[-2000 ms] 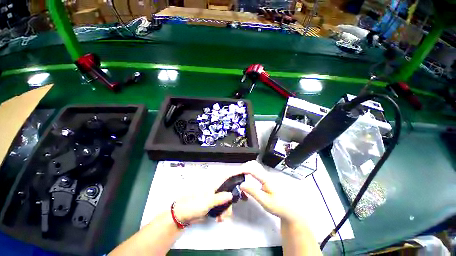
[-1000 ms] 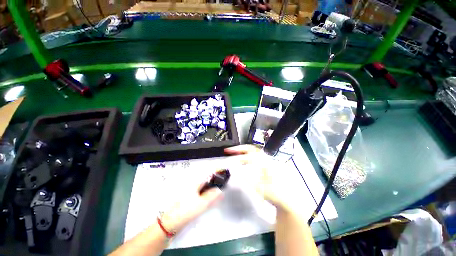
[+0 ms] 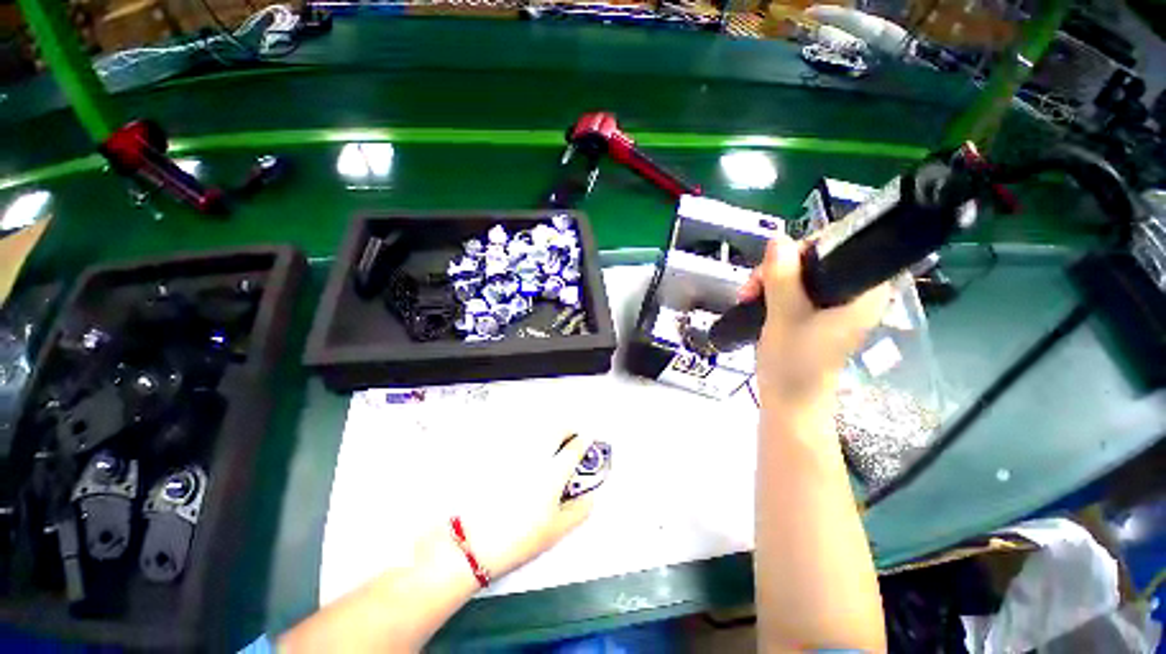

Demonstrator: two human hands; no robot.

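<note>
My left hand [image 3: 531, 511] holds a black housing [image 3: 588, 470] over the white work paper [image 3: 665, 479]. A silver round fitting shows in the housing's face; the rest is hidden by my fingers. My right hand [image 3: 812, 332] grips the black electric screwdriver [image 3: 882, 236], which is tilted with its lower end down at the open front of the white-and-black screw feeder [image 3: 711, 275]. The exact contact of the tip cannot be seen.
The centre parts tray [image 3: 467, 362] holds silver-white fittings and black parts. A larger black tray [image 3: 256, 383] at left holds black assemblies. A clear bag of small hardware [image 3: 886, 428] lies right of the feeder. Red-and-black clamps [image 3: 639, 156] stand behind. A black cable crosses the right side.
My right hand has left the area near the housing and taken hold of the screwdriver, now tilted further over the feeder. My left hand has turned the housing so its silver centre shows.
</note>
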